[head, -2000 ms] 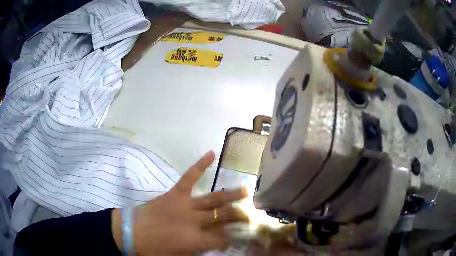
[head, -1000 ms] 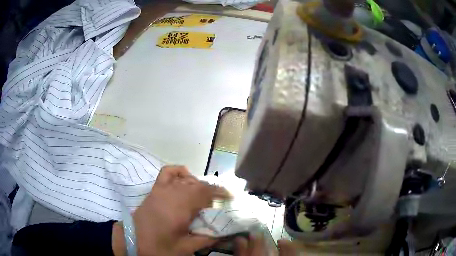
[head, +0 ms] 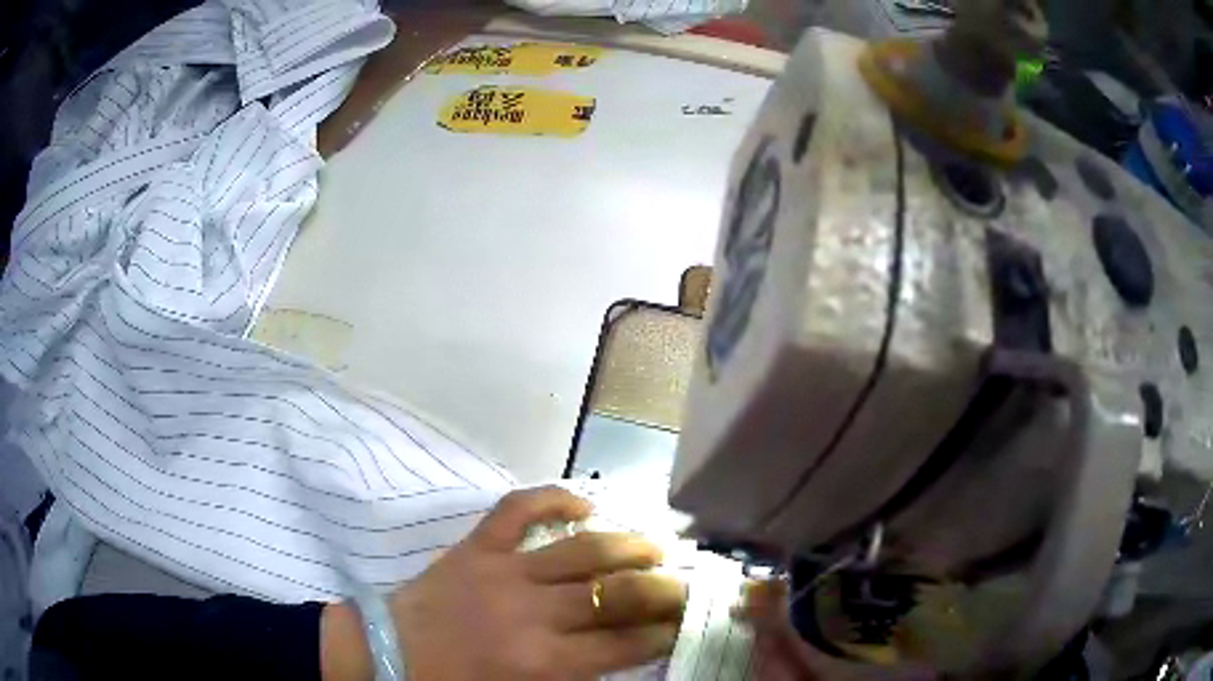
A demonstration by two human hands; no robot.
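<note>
A striped white cloth piece (head: 714,623) lies under the sewing machine head (head: 825,306), in bright lamp light. My left hand (head: 539,599), with a ring and a pale wristband, lies flat on cloth just left of the needle area, its fingertips at the piece's left side. My right hand (head: 776,636) shows only as a few dim, blurred fingers at the piece's right side, mostly hidden by the machine head and cut off by the lower edge. The striped shirt cloth (head: 253,439) runs from beside my left hand to a crumpled heap. The needle tip is lost in glare.
The white machine table (head: 466,253) bears yellow stickers (head: 516,112). The machine bed panel (head: 645,359) shows left of the head. More striped cloth (head: 652,11) lies beyond the table's back edge. A blue item (head: 1177,146) is at the far right.
My left hand first drew in over a bunched cloth piece, then flattened beside it. The piece now lies straight under the head. The view has shifted slightly.
</note>
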